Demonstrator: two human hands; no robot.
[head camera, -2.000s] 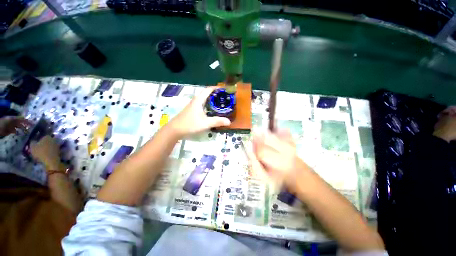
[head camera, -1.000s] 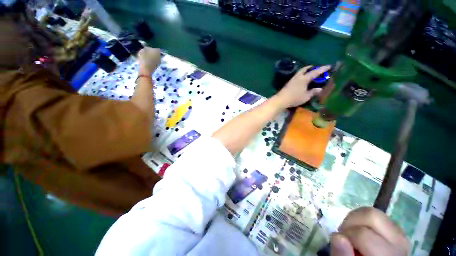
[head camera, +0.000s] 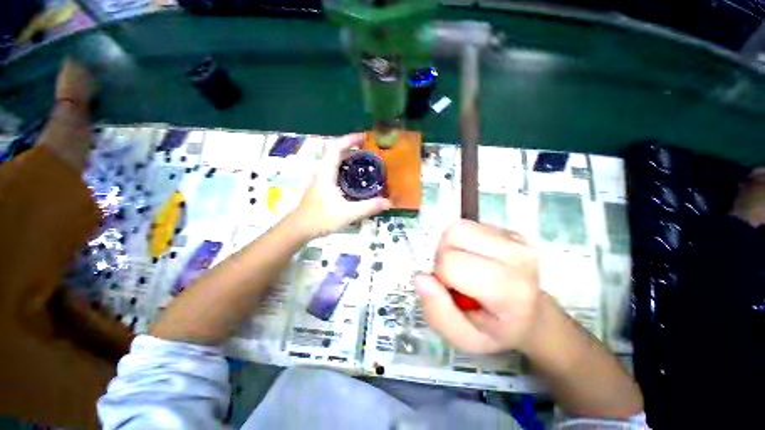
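My left hand (head camera: 323, 197) holds a black cylindrical unit (head camera: 362, 175) over the left part of the orange press pad (head camera: 404, 172), its round dark end facing up. The brass ram tip (head camera: 387, 137) of the green arbor press (head camera: 383, 84) is just above and right of the unit, not over its centre. My right hand (head camera: 482, 285) is closed around the red knob (head camera: 464, 300) at the lower end of the press lever (head camera: 470, 151). Only part of the knob shows.
Small black discs (head camera: 253, 200) lie on the paper cover (head camera: 281, 336). Units stand on the green belt (head camera: 294, 76), one with a blue-glinting end (head camera: 421, 80) behind the press. A person in a brown sleeve (head camera: 50, 227) reaches in at left. Black plastic (head camera: 667, 252) lies at right.
The view has swung back from the left. My left hand moved from a blue-ended unit behind the press to a dark-ended one at the pad. The neighbour's hand moved towards the belt.
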